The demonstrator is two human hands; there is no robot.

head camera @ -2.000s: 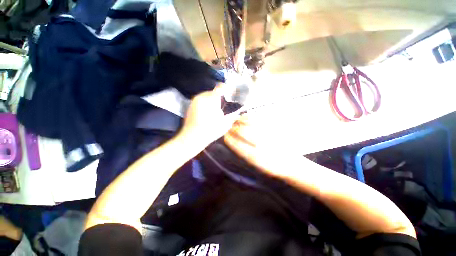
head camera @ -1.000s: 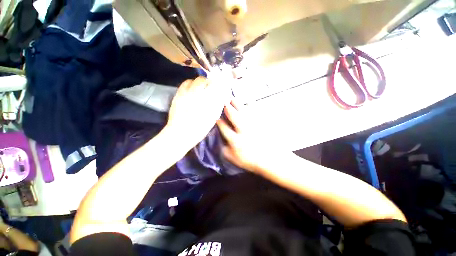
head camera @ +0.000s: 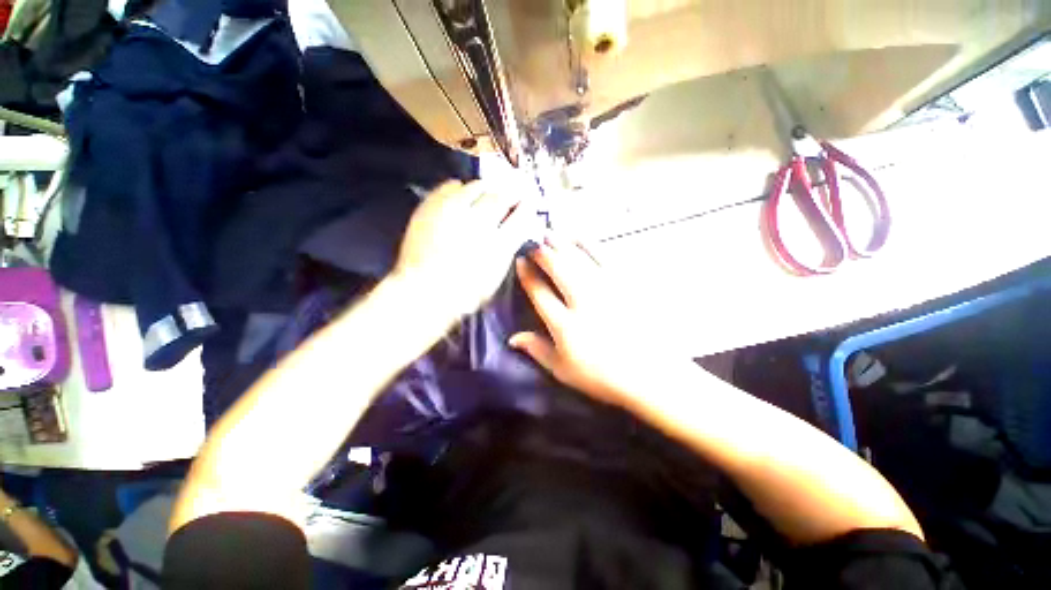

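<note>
The navy garment (head camera: 231, 173) lies heaped left of the needle. Its shiny purple-navy lining (head camera: 461, 357) crumples below my hands and hangs towards my lap. The presser foot and needle area (head camera: 536, 173) is washed out by glare. My left hand (head camera: 455, 248) is on the cloth just left of and below the needle, fingertips close to the foot. My right hand (head camera: 571, 311) is right of it, fingers on the cloth edge below the needle and thumb apart. The cloth edge between the hands is partly hidden and overexposed.
The beige sewing machine head (head camera: 715, 58) spans the top. Red-handled scissors (head camera: 824, 213) lie right of the needle on the white table (head camera: 680, 271). A blue basket (head camera: 841, 398) with dark pieces is lower right. A purple device (head camera: 29, 334) is far left. Another person's arm (head camera: 35, 536) shows lower left.
Since the earlier frames, the navy cloth left of the needle has shifted and its grey panel by my left hand is mostly covered. More purple lining shows below my hands than two seconds ago.
</note>
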